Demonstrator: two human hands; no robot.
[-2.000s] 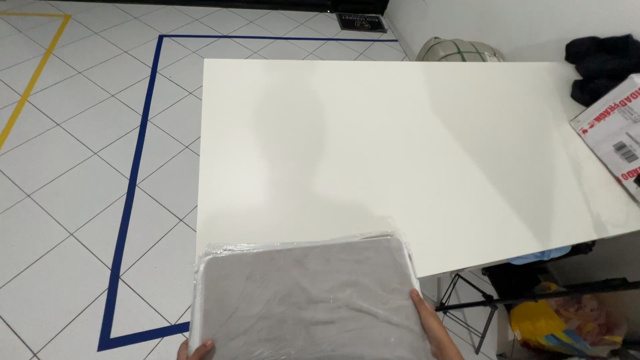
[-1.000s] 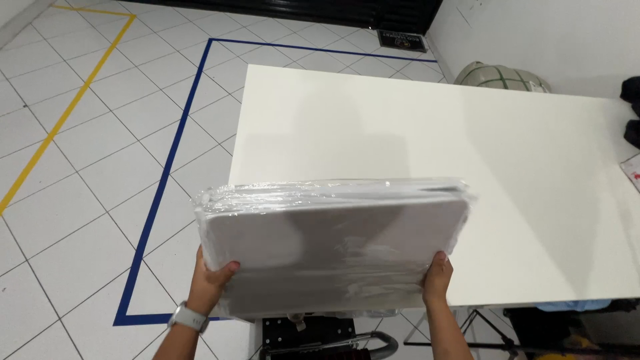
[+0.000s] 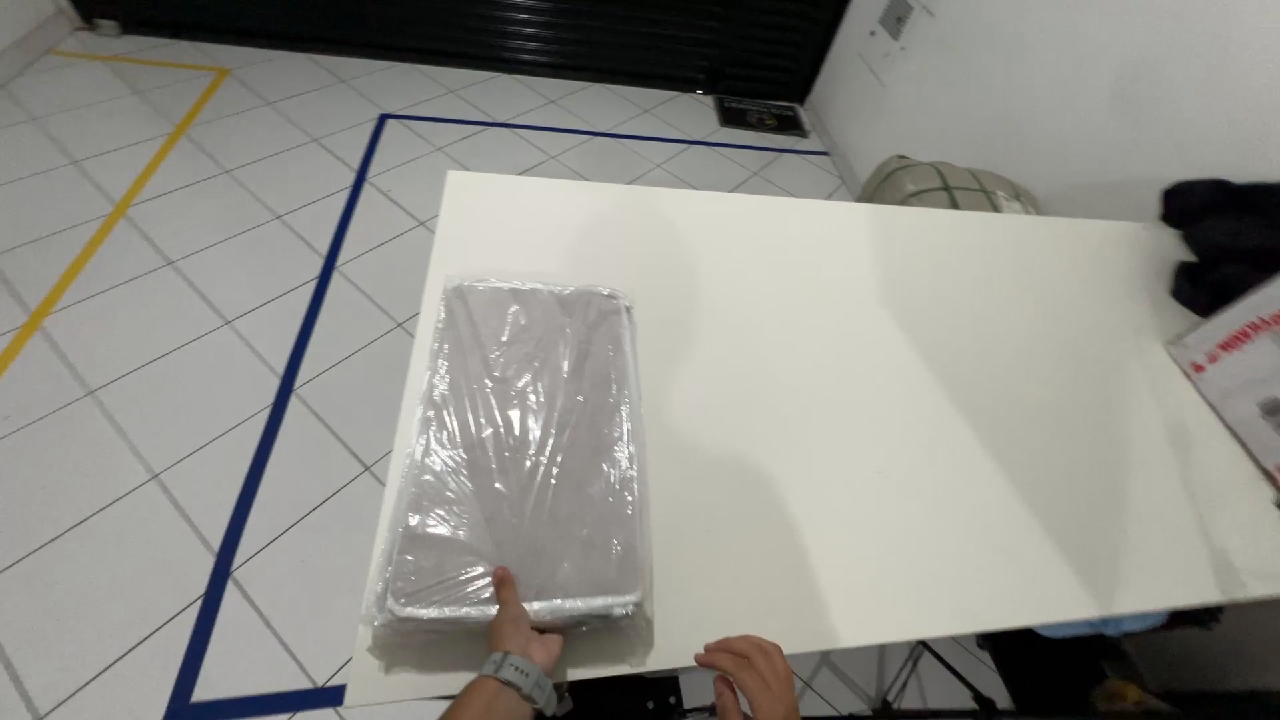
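Note:
A rectangular grey package in clear plastic wrap (image 3: pixel 530 440) lies flat on the left end of the white table (image 3: pixel 860 420), its long side running away from me. My left hand (image 3: pixel 522 625), with a grey watch on the wrist, is at the package's near edge, thumb on top and the other fingers partly hidden at the edge. Off to the right of it, my right hand (image 3: pixel 750 675) is over the table's near edge, fingers apart and slightly curled, holding nothing.
At the table's right end are dark items (image 3: pixel 1225 240) and a white package with red lettering (image 3: pixel 1240 370). A strapped, pale bundle (image 3: pixel 945 185) stands behind the far edge. Blue tape (image 3: pixel 300 350) marks the tiled floor at left. Dark frame parts show below the near edge.
The package, held in both hands above the table one second ago, now lies turned lengthwise on the table's left end. My right hand has let go of it.

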